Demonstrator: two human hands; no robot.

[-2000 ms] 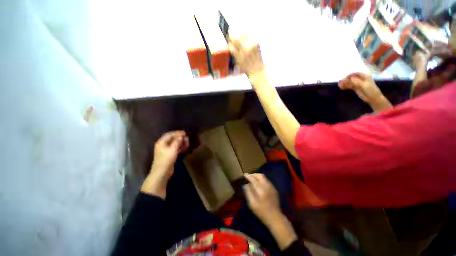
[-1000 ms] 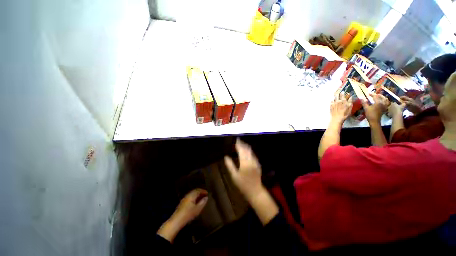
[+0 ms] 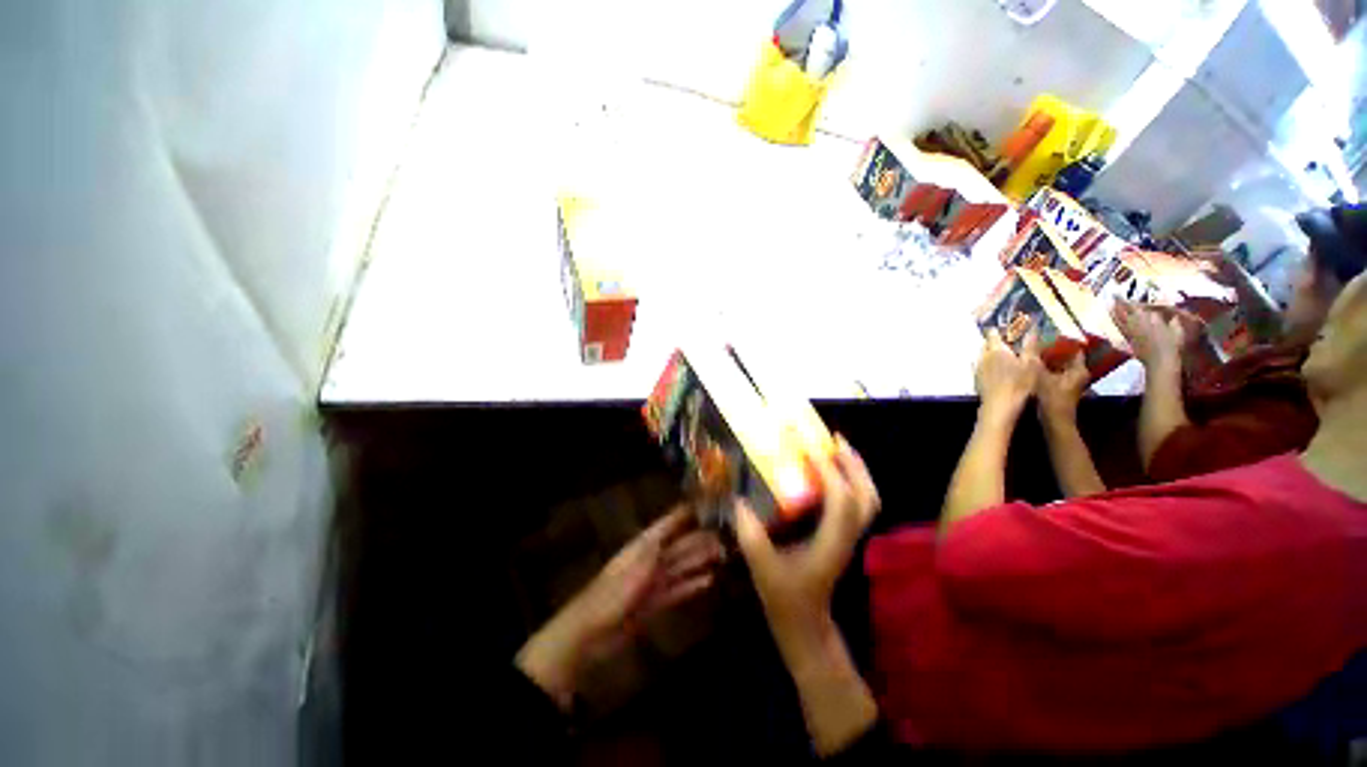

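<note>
My right hand (image 3: pixel 810 525) grips a pair of orange retail boxes (image 3: pixel 738 427), side by side and tilted, just past the table's front edge. My left hand (image 3: pixel 637 587) is below and left of them, fingers apart, near the pair's lower side; contact is unclear. One orange retail box (image 3: pixel 597 285) stands on the white table (image 3: pixel 465 225). A brown carton (image 3: pixel 615 659) shows only dimly in the dark below my hands.
A person in a red shirt (image 3: pixel 1109 614) works at my right, hands on orange boxes (image 3: pixel 1034 312). Another person is beyond. More orange boxes (image 3: pixel 930 195) and a yellow holder (image 3: pixel 783 98) stand at the back. A pale wall (image 3: pixel 150 420) is at my left.
The right-hand pair of the three boxes has left the table and is now in my right hand. My left hand has moved right and up towards them.
</note>
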